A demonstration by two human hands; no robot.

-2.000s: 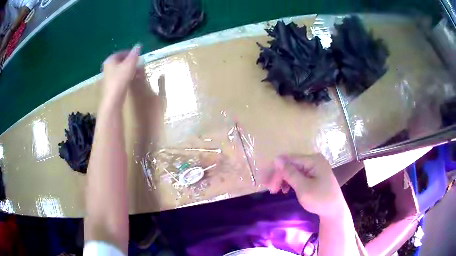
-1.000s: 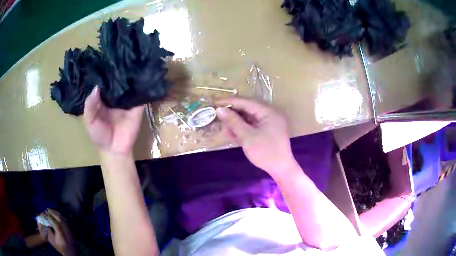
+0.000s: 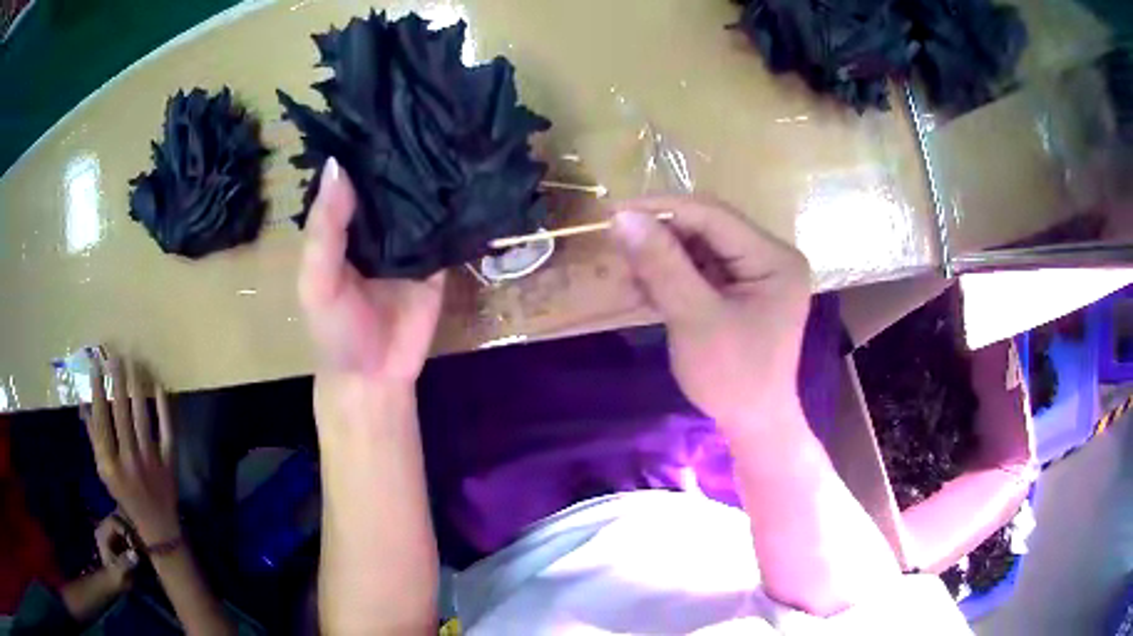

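My left hand (image 3: 367, 304) holds a large black ruffled flower head (image 3: 423, 149) from below, above the taped tabletop. My right hand (image 3: 733, 298) pinches a thin pale stick (image 3: 559, 232) between thumb and fingers. The stick's tip is by the flower's lower right edge, over the small white oval glue dish (image 3: 517, 257). The dish is partly hidden by the stick. My left palm and fingers are partly hidden by the flower.
A smaller black flower (image 3: 199, 174) lies at the left; two more (image 3: 830, 44) lie at the top right. Another thin stick (image 3: 578, 188) lies behind the dish. Another person's hand (image 3: 129, 435) is at the lower left table edge. A cardboard box (image 3: 963, 528) of black pieces stands below right.
The flower in my left hand has moved right, away from the smaller flower. My right hand has lifted the stick from the dish and moved right. Another person's hand has come to the table edge.
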